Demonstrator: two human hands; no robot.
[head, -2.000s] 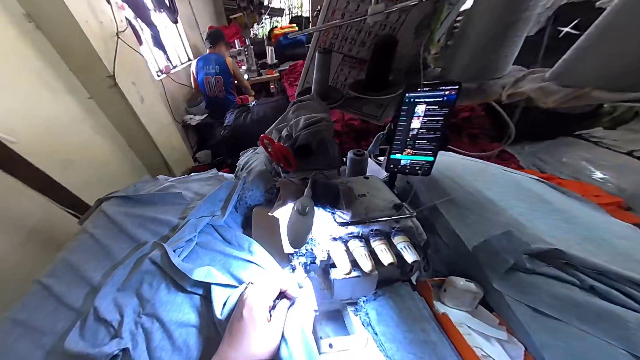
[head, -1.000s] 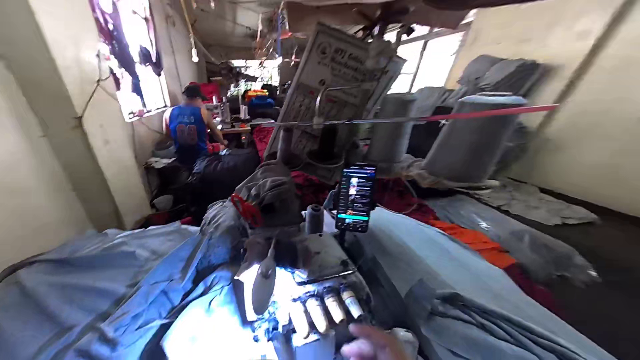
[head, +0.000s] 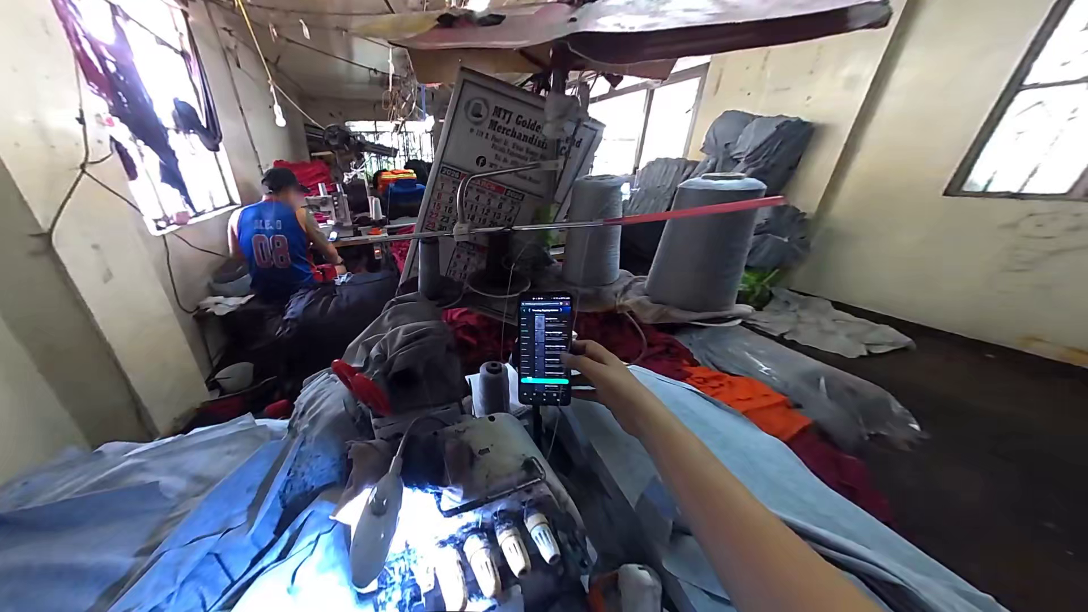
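My right hand (head: pixel 608 378) reaches forward to a smartphone (head: pixel 545 348) standing upright on a mount behind the sewing machine. Its fingers are at the phone's right edge, with the thumb or a finger over the lit screen. Whether it grips the phone cannot be told. Below is an overlock-type sewing machine (head: pixel 489 450) with a row of pale tension dials (head: pixel 512 546). A lit work lamp (head: pixel 377 527) hangs at its left over light blue fabric (head: pixel 212 510). A small grey thread spool (head: pixel 492 389) stands behind the machine. My left hand is out of view.
Large grey thread cones (head: pixel 710 242) stand behind the phone, under a metal rod (head: pixel 544 226) with a red end. Light blue cloth (head: pixel 765 459) lies at the right beside orange fabric (head: pixel 748 399). A person in a blue jersey (head: pixel 274 242) sits at another machine at the back left.
The right hand has moved up from beside the tension dials to the phone. The left hand, on the blue fabric two seconds ago, is no longer in view. The view has tilted up.
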